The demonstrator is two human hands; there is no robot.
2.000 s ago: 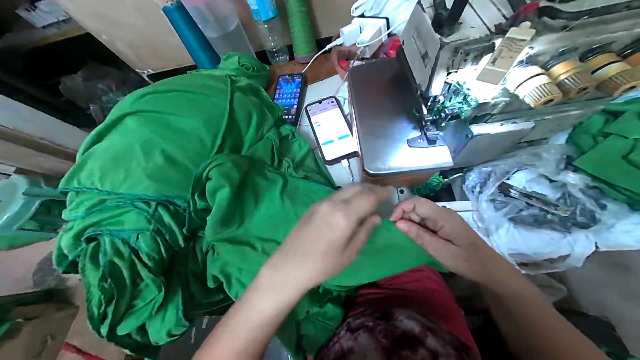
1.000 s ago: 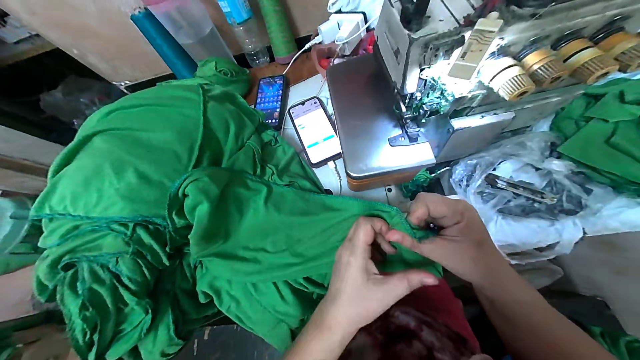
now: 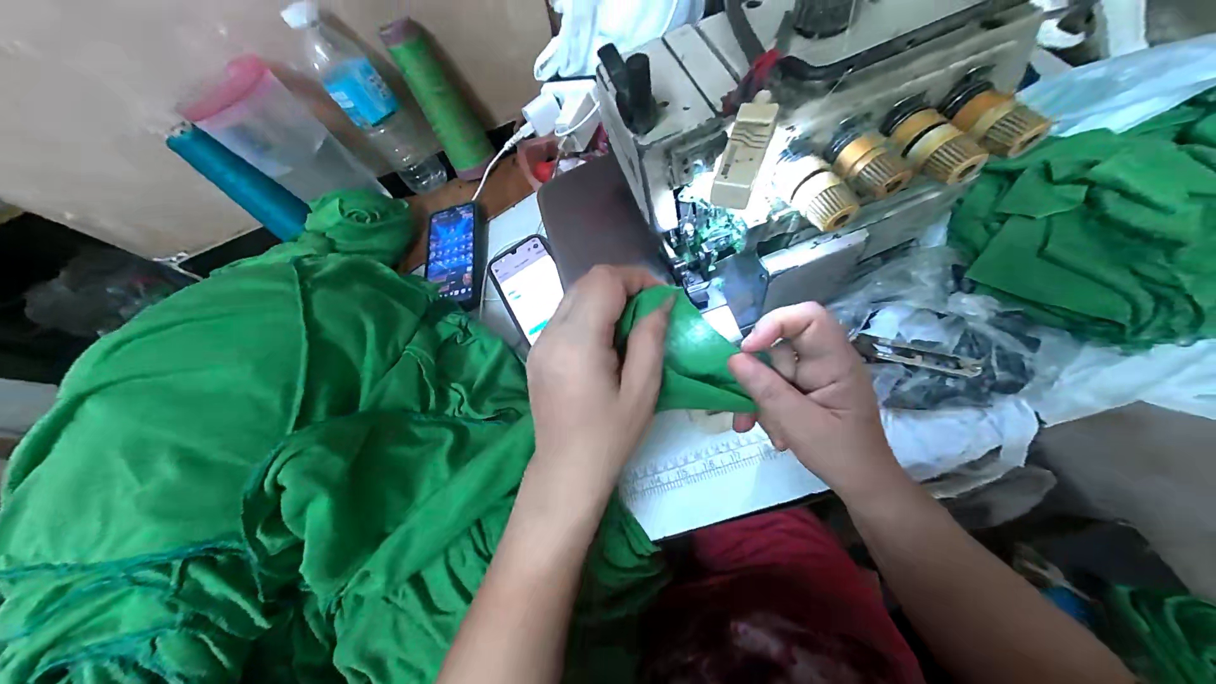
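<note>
A piece of green fabric point(image 3: 698, 356) is stretched between my two hands, just in front of the needle area of an overlock sewing machine point(image 3: 703, 242). My left hand point(image 3: 594, 370) grips its left part between thumb and fingers. At its right edge, my right hand point(image 3: 807, 389) pinches the fabric with thumb and forefinger. A big heap of green fabric point(image 3: 190, 370), with darker green stitched edges, lies to the left and runs up to my left forearm. The machine's brown-edged side plate point(image 3: 598, 218) is partly hidden by my left hand.
Two smartphones point(image 3: 454, 255) point(image 3: 528, 285) lie left of the machine. Behind them stand a plastic bottle point(image 3: 366, 95), a pink-rimmed container point(image 3: 275, 123) and thread cones point(image 3: 437, 95). Tweezers point(image 3: 917, 354) lie on a plastic bag at the right, below more green fabric point(image 3: 1092, 228). A printed ruler point(image 3: 708, 465) marks the table's front.
Both hands have moved up with the fabric, from near my lap to the front of the machine's needle area. The ruler markings on the table now show.
</note>
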